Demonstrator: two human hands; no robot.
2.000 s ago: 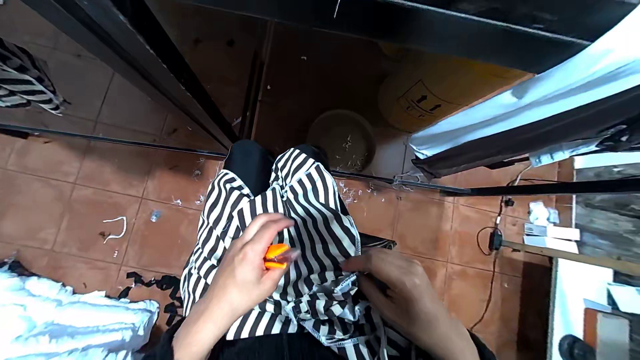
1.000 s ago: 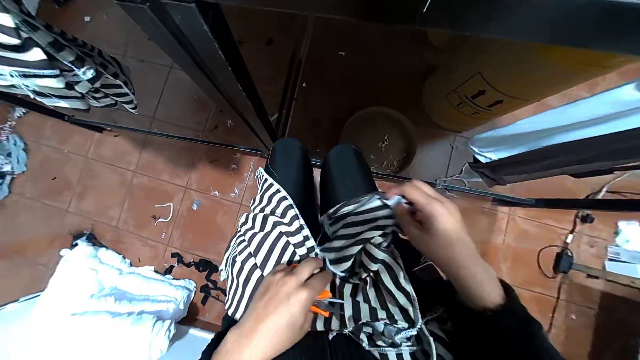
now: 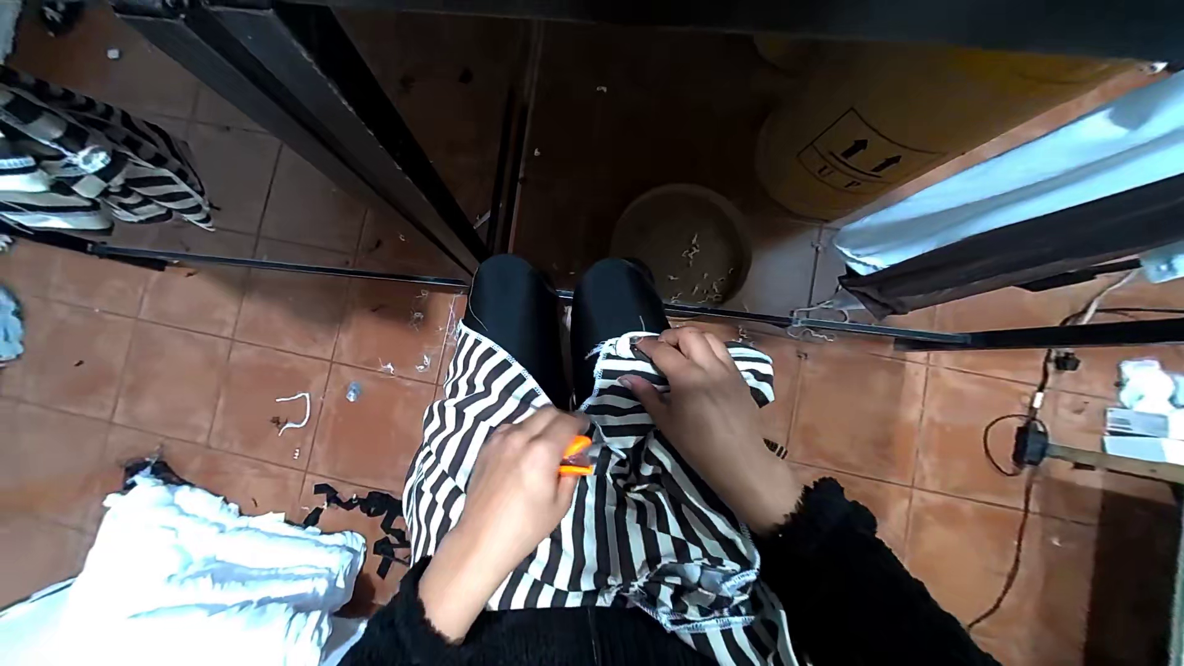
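Note:
A black-and-white striped cloth (image 3: 610, 518) with overlocked edges lies across my lap. My left hand (image 3: 527, 462) is closed around an orange-handled cutting tool (image 3: 577, 457), likely thread snips; its orange parts stick out at the right of the fist, over the cloth. Up and to the right, my right hand (image 3: 696, 393) pinches the cloth near its serged upper edge, by my right knee. My right forearm lies over the cloth's right side. Most of the tool is hidden by my left fingers, so whether its blades touch the cloth cannot be told.
Black metal table legs (image 3: 342, 129) and a low crossbar (image 3: 305, 268) stand ahead. Beyond are a round basin (image 3: 683, 245) with thread scraps and a yellow drum (image 3: 860, 139). White cloth (image 3: 213, 555) is piled lower left; more striped fabric (image 3: 92, 157) hangs upper left. Cables (image 3: 1027, 518) run at right.
My right hand has moved from lower on the cloth up to its edge near my knee. The cloth has been folded and shifted, uncovering more of my black-clad knees. The orange tool stays in my left hand.

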